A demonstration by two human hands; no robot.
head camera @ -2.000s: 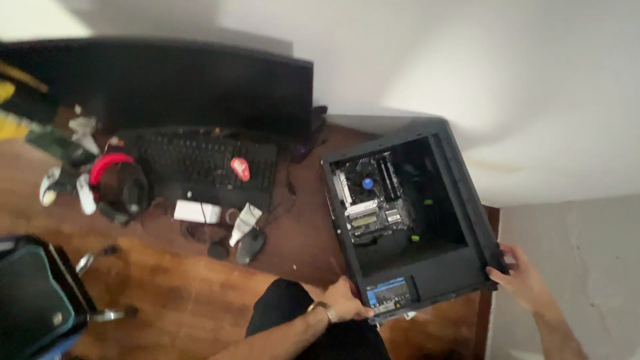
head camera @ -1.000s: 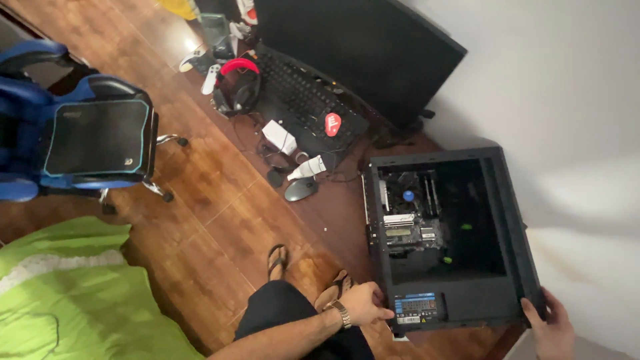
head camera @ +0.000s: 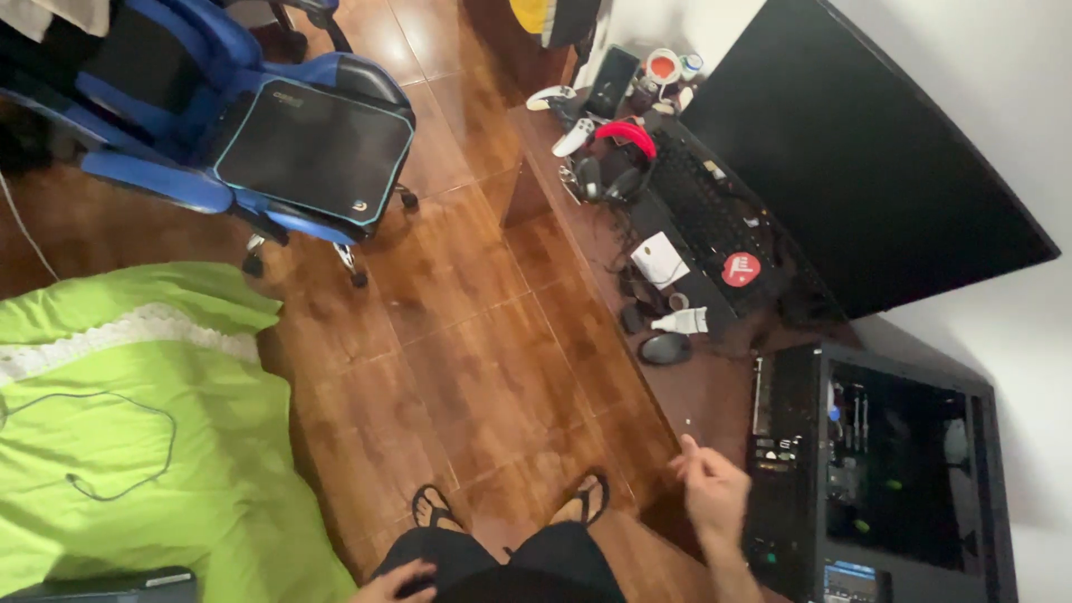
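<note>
Partly cut off at the bottom edge, my left hand (head camera: 404, 581) is over my dark shorts, with loosely bent fingers and nothing visible in it. My right hand (head camera: 716, 488) hovers by the desk's front edge, left of the computer case; one finger points out, the others curl, and no object shows in it. The black computer case (head camera: 816, 469) stands on the desk's near end, its side open or see-through. Inside it are a board, memory sticks and a part bearing a printed label (head camera: 852, 580). A tiny white piece (head camera: 688, 421) lies on the desk near my fingertip.
Beyond the case, the brown desk (head camera: 695, 389) holds a mouse (head camera: 665, 348), white tube (head camera: 682, 320), keyboard (head camera: 712, 201), red-banded headphones (head camera: 624, 155), game controllers (head camera: 574, 137) and a large monitor (head camera: 871, 159). A blue-black chair (head camera: 314, 151) and a green-covered bed (head camera: 151, 435) with a cable stand left.
Both hands have let go of the computer case they held at its lower corners. My left hand is now over my lap. The view has swung left, bringing in more of the chair and bed.
</note>
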